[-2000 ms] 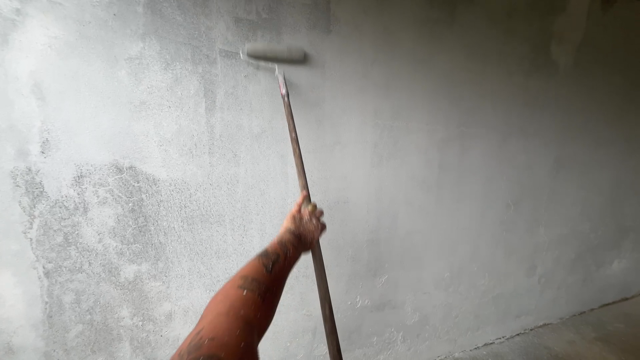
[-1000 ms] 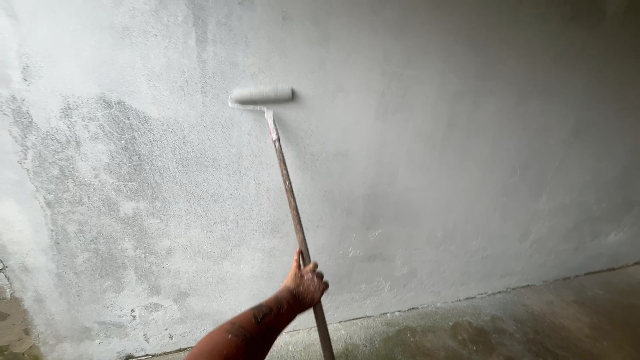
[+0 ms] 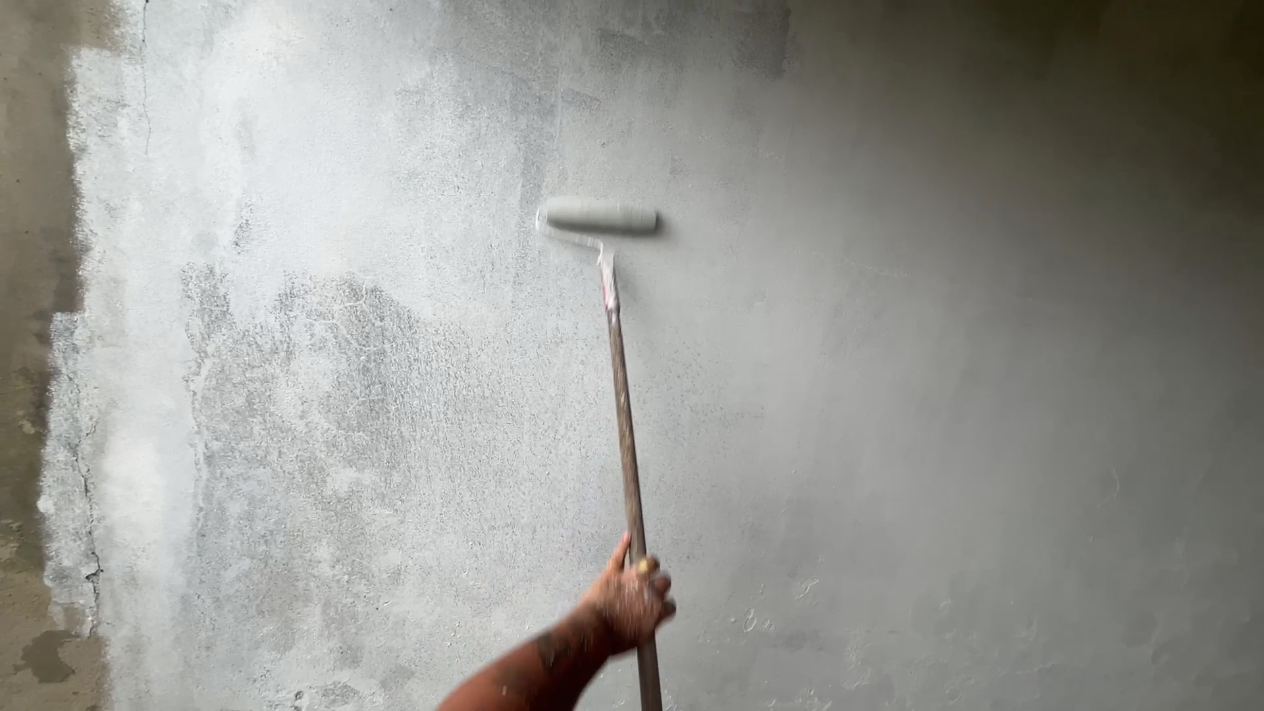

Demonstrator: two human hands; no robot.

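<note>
My left hand (image 3: 632, 600) grips the long wooden pole of a paint roller, its thumb pointing up along the pole (image 3: 626, 425). The forearm, with dark marks on its skin, comes in from the bottom left of centre. At the pole's upper end is a paint-smeared handle and wire frame bearing the roller sleeve (image 3: 600, 215), which lies nearly level against the wall (image 3: 948, 395). The sleeve looks coated in pale grey or white paint. Below my left hand the pole runs out of the bottom edge. My right hand is out of view.
Whitish, patchy coating covers the wall's left part, with rough grey patches and thin cracks. An uneven edge separates it from a bare brown strip (image 3: 30, 247) at the far left. Small raised flakes show at the lower right. The upper right lies in shadow.
The roller has moved down and then back up the wall, with my left hand keeping its grip on the pole. The view has shifted, and the floor seen earlier is out of it.
</note>
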